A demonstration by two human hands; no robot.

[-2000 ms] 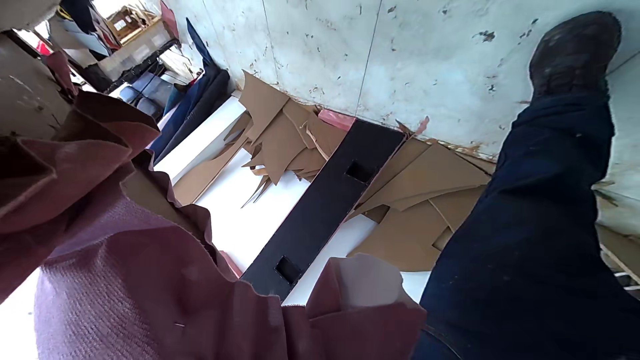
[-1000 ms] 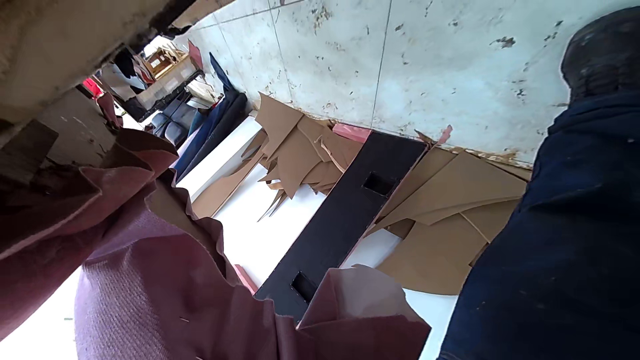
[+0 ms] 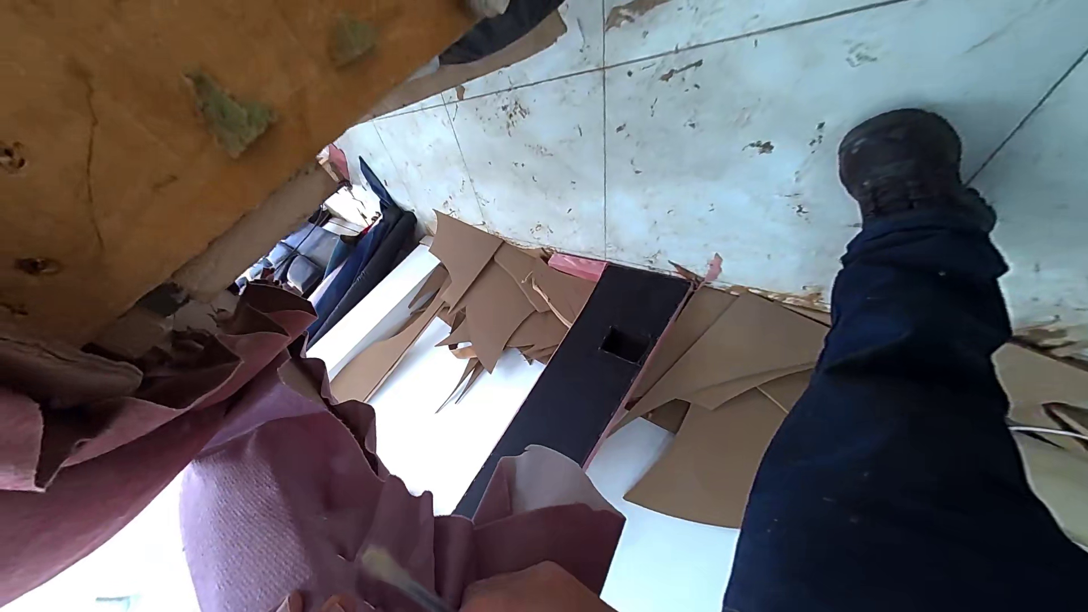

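Mauve-purple sheet material (image 3: 263,501), like leather or coated fabric with a brown underside, lies in folds across the lower left. At the bottom edge, part of my right hand (image 3: 535,588) shows beside a slim brush-like tool (image 3: 395,574) with a pale tip; its handle runs toward the hand, though the grip is mostly cut off. Fingertips of what seems to be my left hand (image 3: 319,604) touch the purple material; the rest is out of frame. Beyond the material lies a long black panel (image 3: 586,357) with rectangular cut-outs.
Brown sheet offcuts (image 3: 501,306) lie on both sides of the panel, over a white surface. A worn wooden board (image 3: 170,153) fills the upper left. Dark blue rolled material (image 3: 374,263) lies beyond. My trousered leg and dark shoe (image 3: 905,161) are at right on the stained tiled floor (image 3: 705,161).
Hands and the brush-like tool have come into view at the bottom edge. The view has shifted, and the wooden board now covers the upper left.
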